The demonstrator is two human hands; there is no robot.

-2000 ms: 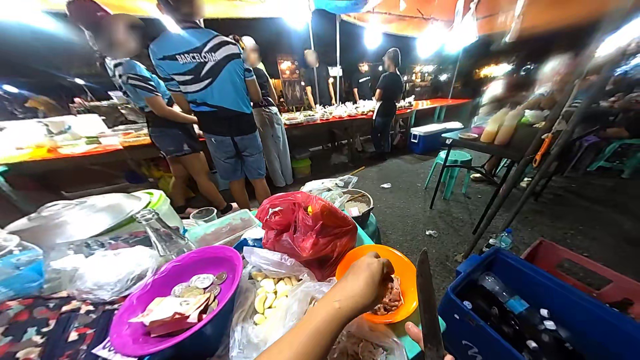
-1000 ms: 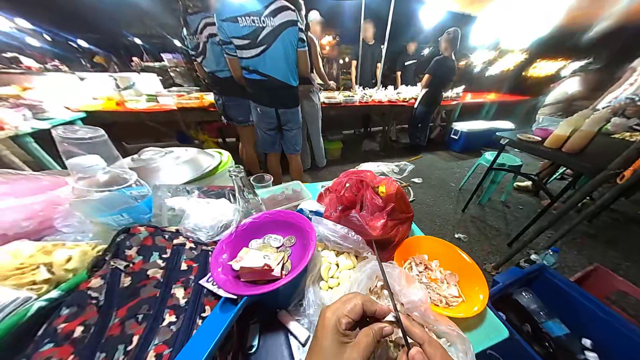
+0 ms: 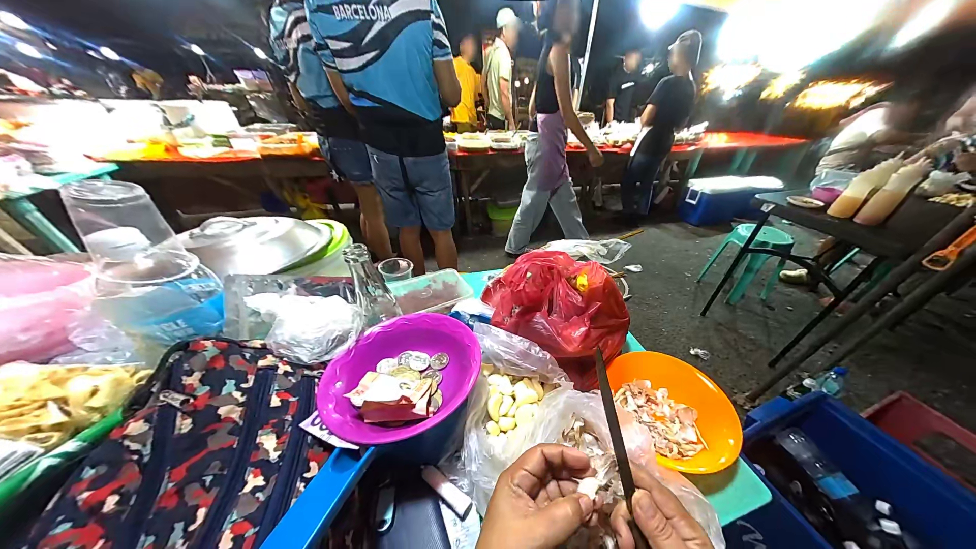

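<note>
My left hand holds a small pale piece, likely a garlic clove, between thumb and fingers. My right hand grips a knife with a dark, narrow blade pointing up and away. Beneath both hands lies a clear plastic bag with papery scraps. Peeled garlic cloves fill another clear bag just left of it. An orange plastic bowl with chopped pinkish-white pieces stands at the right. Behind the bags sits a knotted red plastic bag. A purple bowl holds coins and banknotes.
At left lie a camouflage-patterned bag, a clear pitcher and a lidded metal pot. A glass bottle stands behind the purple bowl. Blue crate with bottles at lower right. Several people stand or walk by a food stall beyond.
My left hand has come away from the orange bowl, where it was two seconds ago, to beside the knife. A person in a dark top and grey trousers now walks past the stall.
</note>
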